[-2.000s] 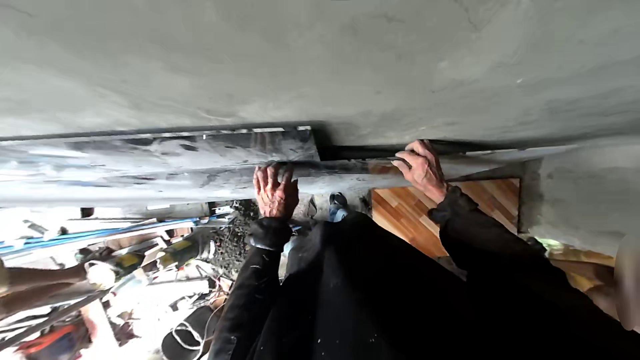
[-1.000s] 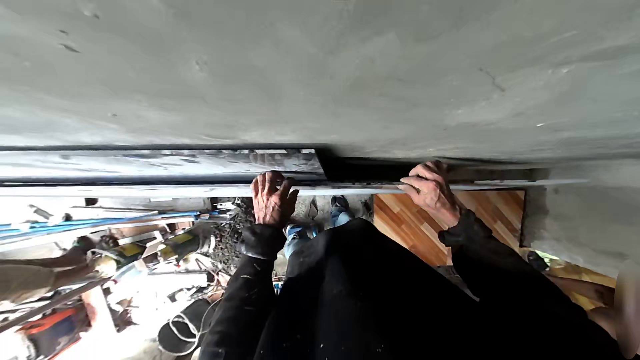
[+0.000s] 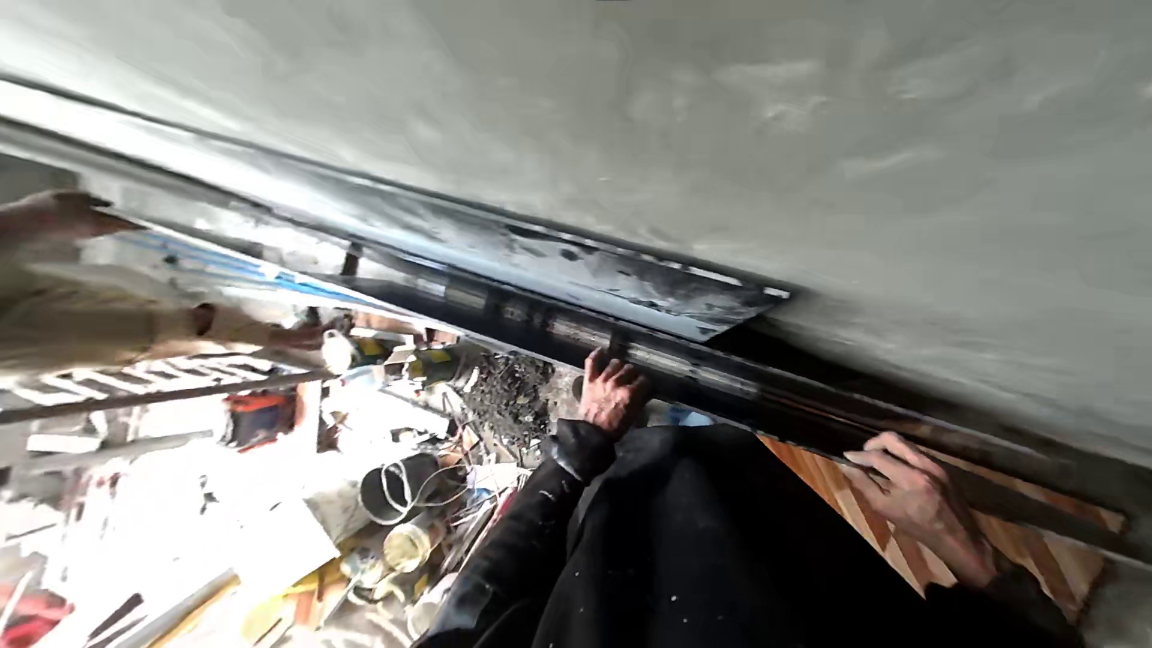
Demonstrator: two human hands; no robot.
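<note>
A long dark panel [image 3: 702, 382] runs across the view from upper left to lower right, pale along its near edge. My left hand [image 3: 614, 393] grips that edge near the middle, fingers over the top. Farther right, my right hand [image 3: 913, 495] holds the same edge, its thumb side against it. Behind the panel, another board with a glossy, smeared face [image 3: 621, 274] lies along the grey plastered wall [image 3: 576, 117]. At the far left, another person's hand [image 3: 67, 214] is at the panel's far end; whether it grips is unclear.
Wood-patterned boards [image 3: 1035, 549] lie below my right hand. A dark bucket [image 3: 405, 489] with a pale hose or cord, a yellowish container [image 3: 408, 547], dark rubble [image 3: 508, 396] and scattered scraps cover the floor at left. A metal ladder-like frame [image 3: 171, 387] crosses near the other person.
The held panel has come away from the wall-side board, with a wider gap between them. Both my hands stay on its edge. Another person's hand now shows by its left end. The view has tilted.
</note>
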